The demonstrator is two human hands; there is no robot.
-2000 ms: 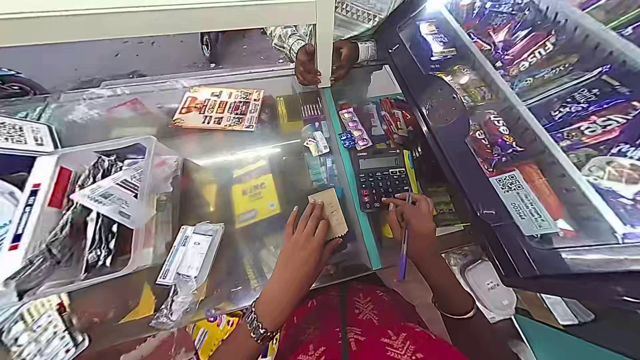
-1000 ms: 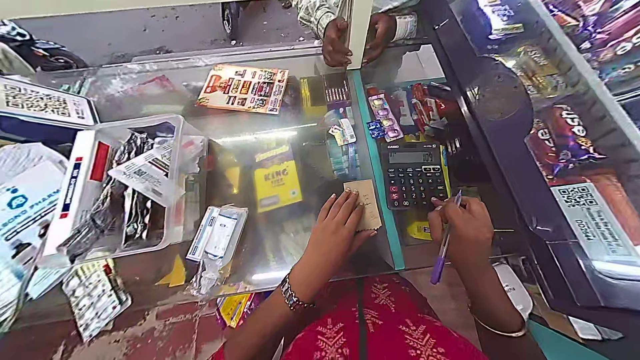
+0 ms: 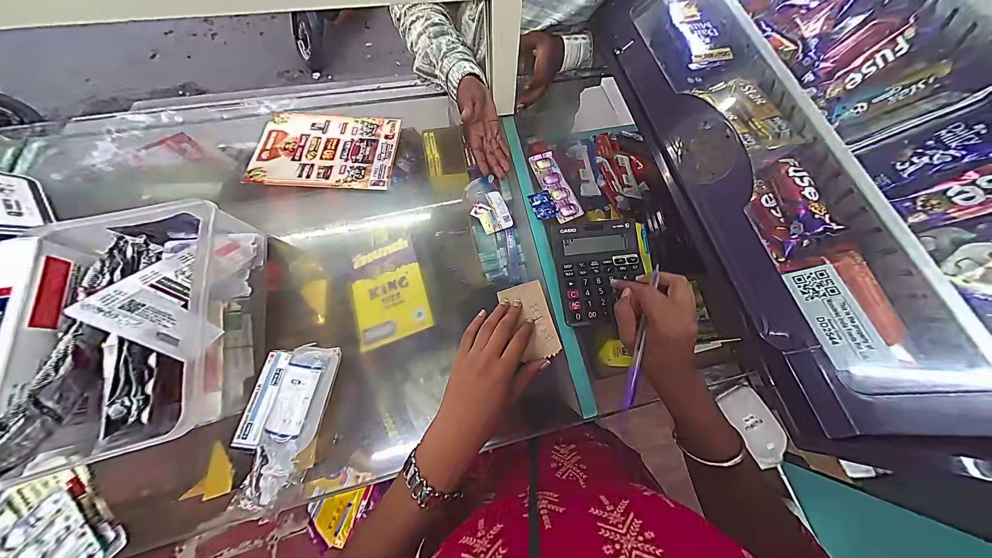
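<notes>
On the glass counter my left hand (image 3: 496,356) lies flat, its fingers over the left part of a small brown paper slip (image 3: 536,319) that bears handwriting. My right hand (image 3: 659,318) holds a purple pen (image 3: 637,364) pointing down toward me, with a finger at the right keys of a black Casio calculator (image 3: 595,267). Above the calculator lie a blister strip of tablets (image 3: 556,186) and a small blue wrapped item (image 3: 542,205). Beyond the slip, a small packet (image 3: 493,213) rests on the glass near the teal strip (image 3: 542,256).
Another person's open hand (image 3: 484,132) reaches over the counter's far side; their other hand (image 3: 540,66) is right of the white post (image 3: 505,54). A clear plastic bin (image 3: 201,310) and packaged item (image 3: 293,395) stand left. A chocolate display case (image 3: 783,310) borders the right.
The other person's hand left of the post has come forward over the glass, palm up; earlier both their hands were near the post. My right hand has moved onto the calculator's keys.
</notes>
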